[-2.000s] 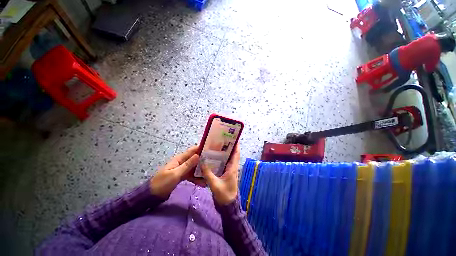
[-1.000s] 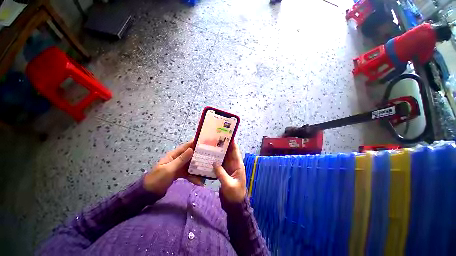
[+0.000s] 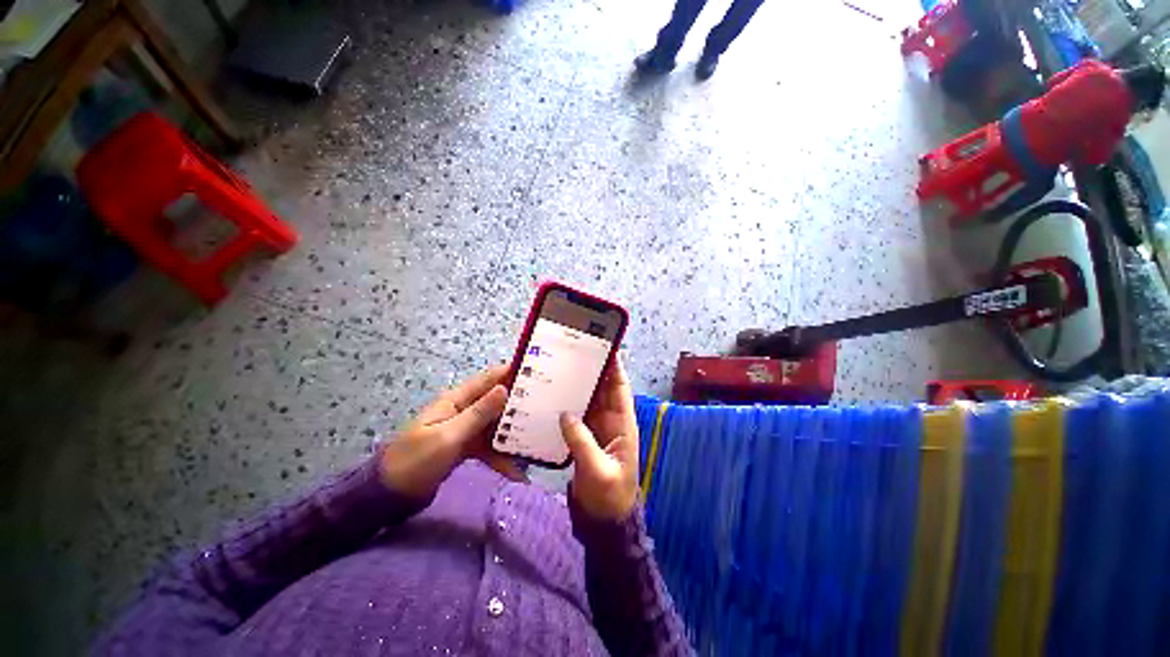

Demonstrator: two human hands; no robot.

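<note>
A smartphone (image 3: pixel 559 375) in a red case is held upright in front of my purple top, its screen lit with a pale list under a darker top band. My left hand (image 3: pixel 443 439) holds the phone's left edge and lower back. My right hand (image 3: pixel 607 449) holds the right edge, its thumb over the lower right of the screen. The fingers behind the phone are partly hidden.
Stacked blue crates (image 3: pixel 796 513) with yellow bands stand close at right. Beyond them is a red pallet jack (image 3: pixel 757 375) with a black handle. A red stool (image 3: pixel 180 205) is at left. A person in red (image 3: pixel 1075 116) sits at upper right; another person's legs (image 3: pixel 699 32) stand at top.
The phone screen has changed from a chat-like view with a keyboard to a pale list. A person's legs and shoes have come into view at the top. Both hands still hold the phone.
</note>
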